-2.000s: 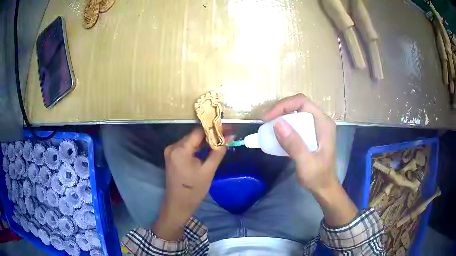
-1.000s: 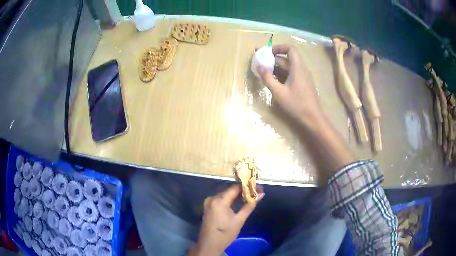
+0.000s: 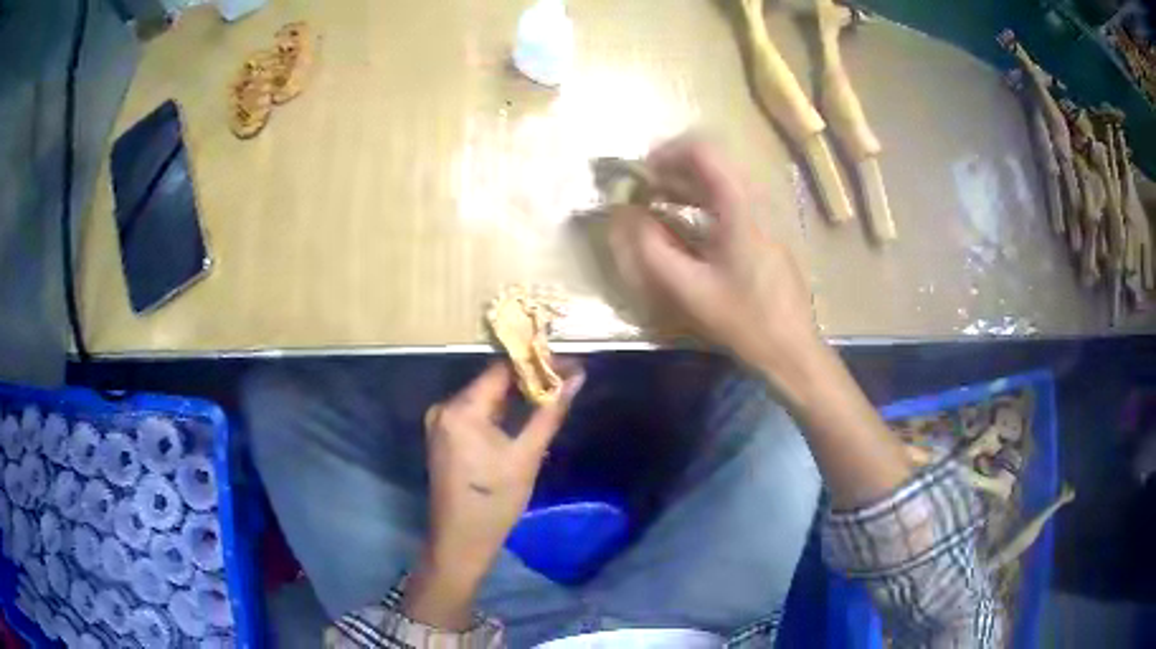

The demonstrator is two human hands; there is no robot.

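Note:
My left hand (image 3: pixel 488 444) holds a carved foot end (image 3: pixel 522 342) at the table's front edge, toes pointing away from me and grooved outline facing up. The rest of its leg is hidden. My right hand (image 3: pixel 710 260) is motion-blurred above the table, right of the foot. It holds a brownish flat piece (image 3: pixel 621 184), which looks like a sole plate. The white glue bottle (image 3: pixel 543 44) stands on the table at the top middle, out of my hands.
Two loose sole plates (image 3: pixel 271 79) and a smartphone (image 3: pixel 159 209) lie at left. Two legs (image 3: pixel 824 121) lie right of centre, with a pile of legs (image 3: pixel 1090 178) at far right. Blue crates stand at left (image 3: pixel 231 507) and right (image 3: pixel 1042 507).
My right hand has let go of the glue bottle and now holds the brownish piece nearer to me. One sole plate has left the group at left. My left hand still holds the foot.

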